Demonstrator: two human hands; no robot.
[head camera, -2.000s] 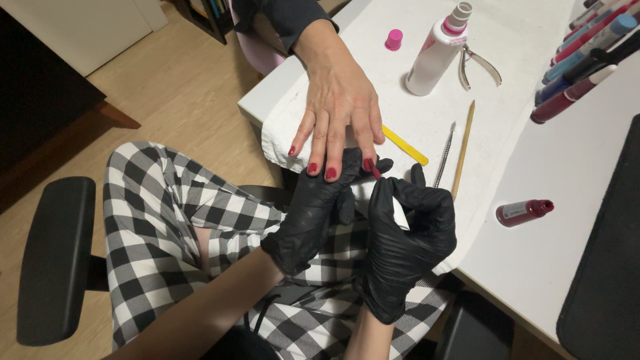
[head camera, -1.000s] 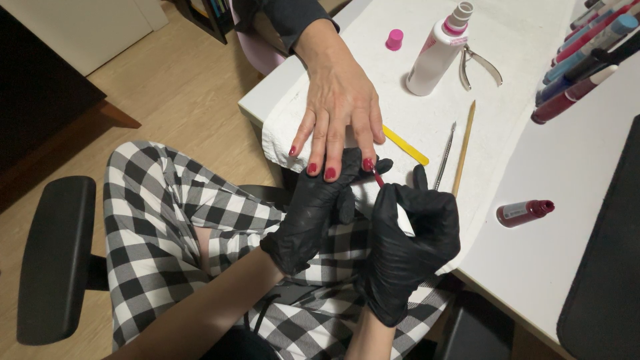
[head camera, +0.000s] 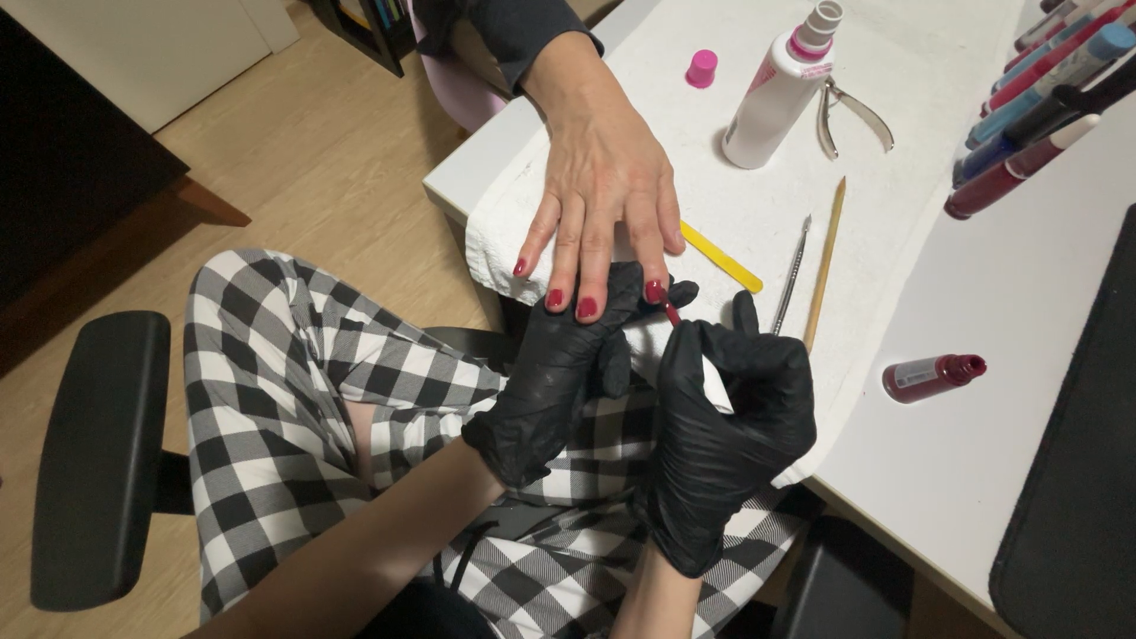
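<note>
Another person's hand (head camera: 608, 177) reaches over the towel-covered table edge, palm down, with red polish on four visible nails. Beneath its fingers, my left hand (head camera: 568, 364) in a black glove supports the index finger. In its own black glove, my right hand (head camera: 732, 408) pinches a nail polish brush (head camera: 672, 311) with a white cap (head camera: 715, 387), the brush tip touching the index nail. An uncapped bottle of dark red polish (head camera: 927, 378) lies on its side or tilts at the right. A yellow nail file (head camera: 723, 257), a metal cuticle tool (head camera: 792, 275) and a wooden stick (head camera: 827, 266) lie beyond.
A white plastic bottle (head camera: 772, 98) with its top off stands near a pink cap (head camera: 701, 68) and metal cuticle nippers (head camera: 852, 115). Several polish bottles (head camera: 1003, 177) line the upper right. A black mat (head camera: 1078, 444) covers the right side. A chair armrest (head camera: 98, 461) is at left.
My right hand has shifted slightly, with the brush still at the index nail. My left hand and the other person's hand have stayed in nearly the same place.
</note>
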